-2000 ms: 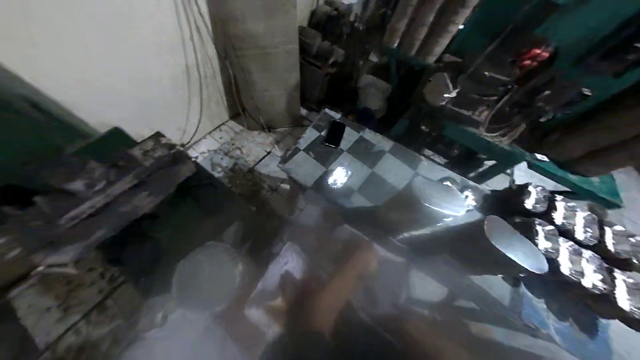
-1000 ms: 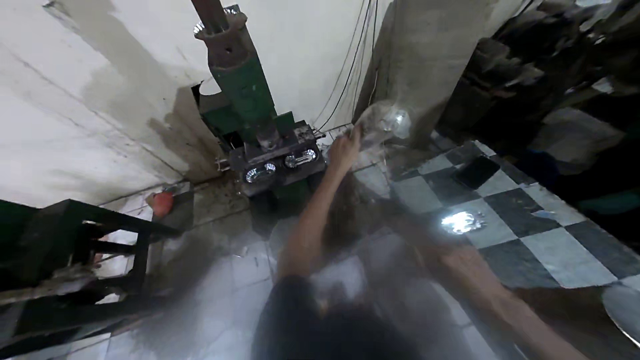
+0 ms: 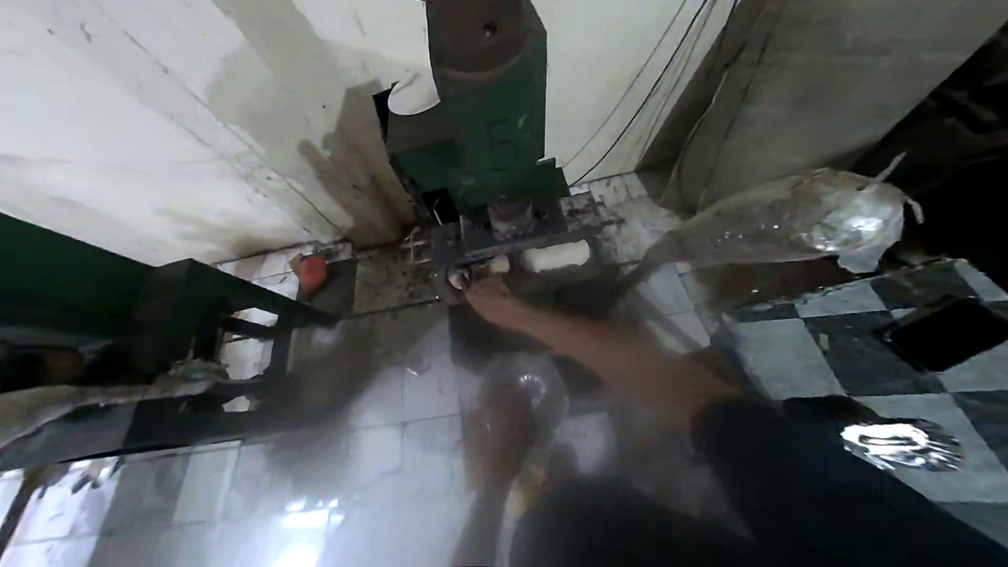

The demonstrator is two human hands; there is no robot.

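My right hand (image 3: 488,295) reaches to the left end of the die in a green press (image 3: 488,150). Its fingertips are at a small shiny piece (image 3: 458,277); whether they grip it is unclear. The die's right cavity (image 3: 556,256) looks pale, and my hand partly covers the left one. My left hand (image 3: 504,429) is low in the middle, blurred, behind or against a clear rounded thing (image 3: 531,386); its hold cannot be made out. A shiny, metallic-looking moulded piece (image 3: 902,445) lies on the checkered table at the right.
A dark phone-like slab (image 3: 949,335) lies on the checkered tabletop (image 3: 780,354). Beyond its far corner is a clear plastic bag (image 3: 846,224). A green metal frame (image 3: 291,307) stands at the left, with a red object (image 3: 311,274) behind it. Cables hang along the wall.
Two shiny pieces showed in the die one second ago; the right cavity now shows pale. My right hand has moved from the table side to the press. The view has swung left from the table.
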